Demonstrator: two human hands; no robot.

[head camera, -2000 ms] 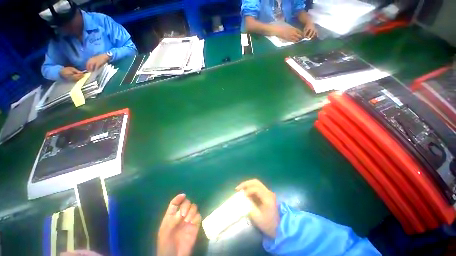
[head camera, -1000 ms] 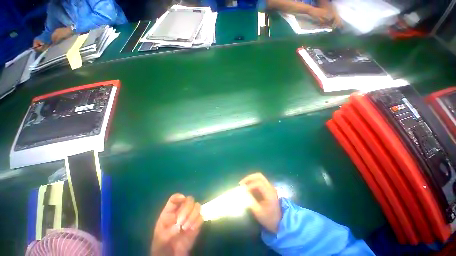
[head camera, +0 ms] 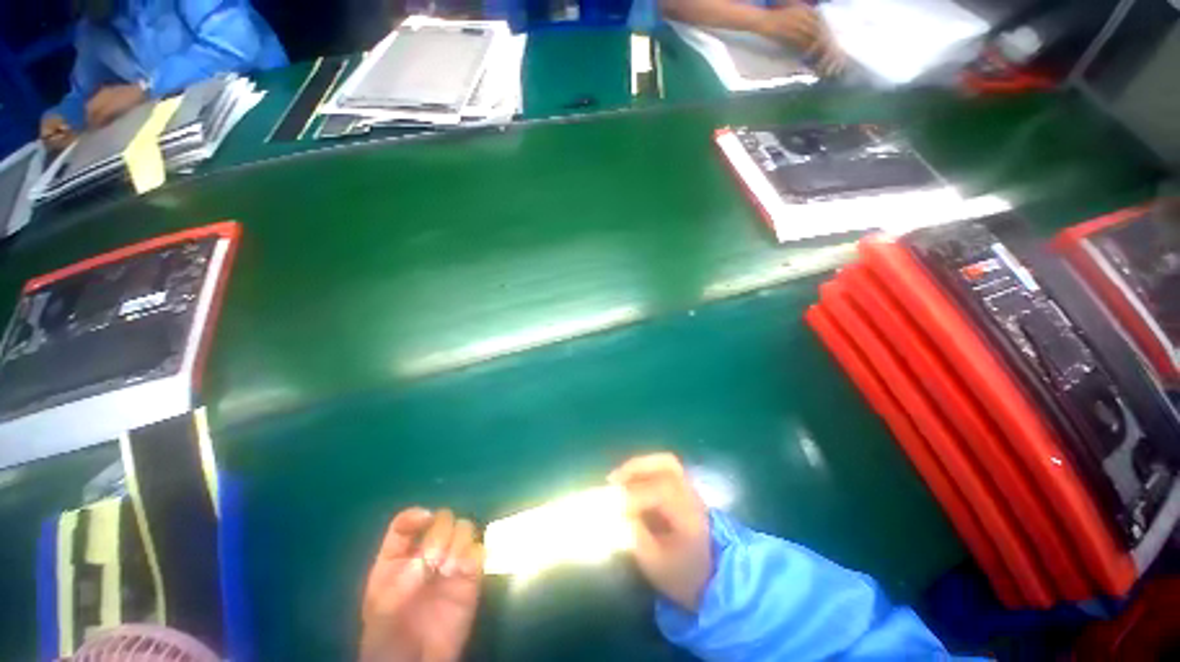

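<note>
A backing sheet (head camera: 559, 533), whitened by glare, is held low in the middle of the view. My right hand (head camera: 666, 524) grips its right end between thumb and fingers. My left hand (head camera: 425, 582) is at its left end, fingers curled; whether the fingertips touch the sheet or hold a small piece is too small to tell. Both hands are bare, and the right arm has a blue sleeve.
Red trays (head camera: 958, 427) with an open laptop base (head camera: 1048, 349) on top are stacked at right. Another laptop base (head camera: 841, 168) lies at back right, one (head camera: 110, 317) at left. A blue bin (head camera: 233, 556) with black strips (head camera: 175, 504) and a pink fan (head camera: 142, 644) is at lower left. People sit opposite.
My left hand has moved from open and apart to curled fingers by the sheet's left end. The sheet is held flatter and glares more. The view has shifted, and the fan has come in at lower left.
</note>
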